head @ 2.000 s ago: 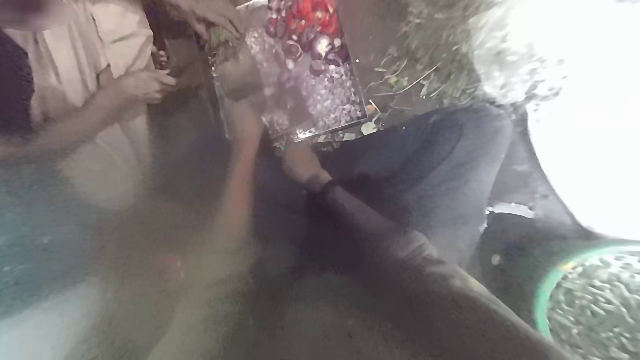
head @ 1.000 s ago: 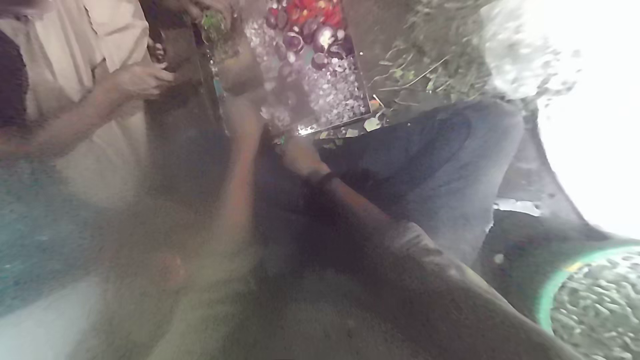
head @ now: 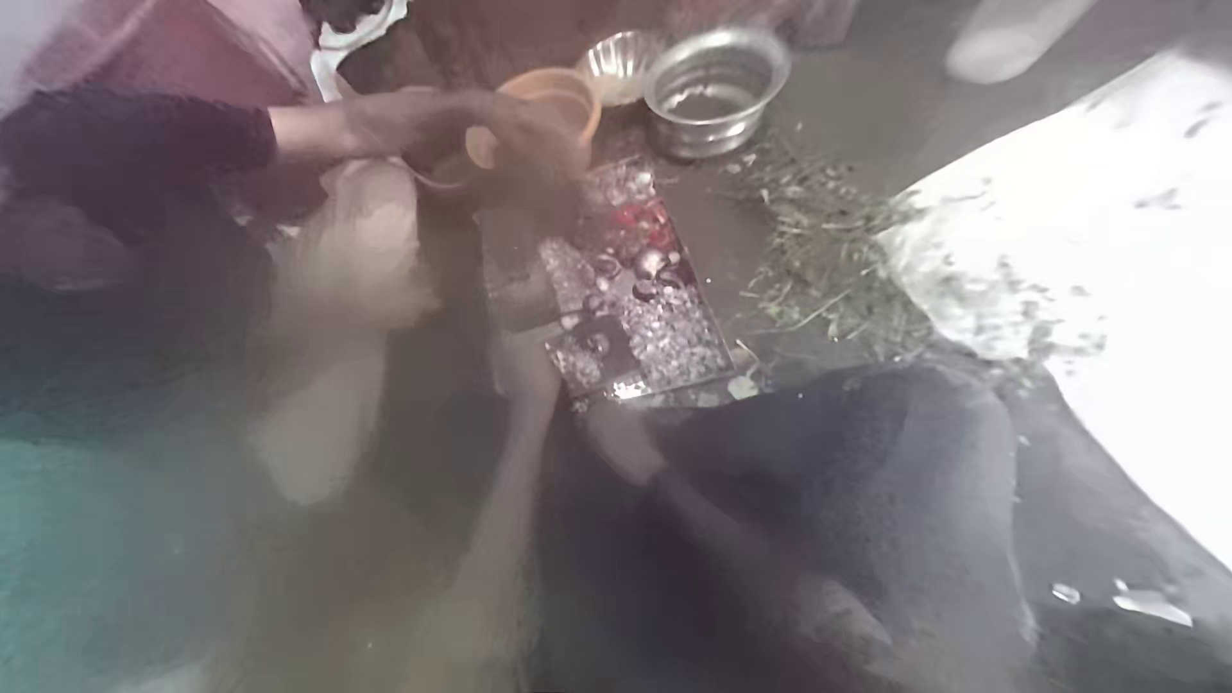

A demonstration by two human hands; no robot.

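Observation:
In the blurred head view, my left hand (head: pixel 525 361) is at the near left corner of a shallow tray (head: pixel 701 306); whether it grips anything is unclear. My right hand (head: pixel 621 433) is just below the tray's near edge, its fingers hard to make out. Chopped onion pieces (head: pixel 664 337) cover the near part of the tray. Halved red onions (head: pixel 653 268) and red pieces, perhaps tomato (head: pixel 643 223), lie farther up it. A flat dark shape (head: pixel 602 348) covers part of the near left corner.
Another person's arm (head: pixel 327 130) reaches over the tray's far left side, by an orange bowl (head: pixel 577 96). A metal pot (head: pixel 712 87) and a fluted metal bowl (head: pixel 616 63) stand beyond. Plant scraps (head: pixel 828 260) lie on the floor beside a white sheet (head: pixel 1107 241).
The view has tilted up, showing the pot and bowls. Another person's dark-sleeved arm is now extended toward the orange bowl. My hands remain near the tray's near edge.

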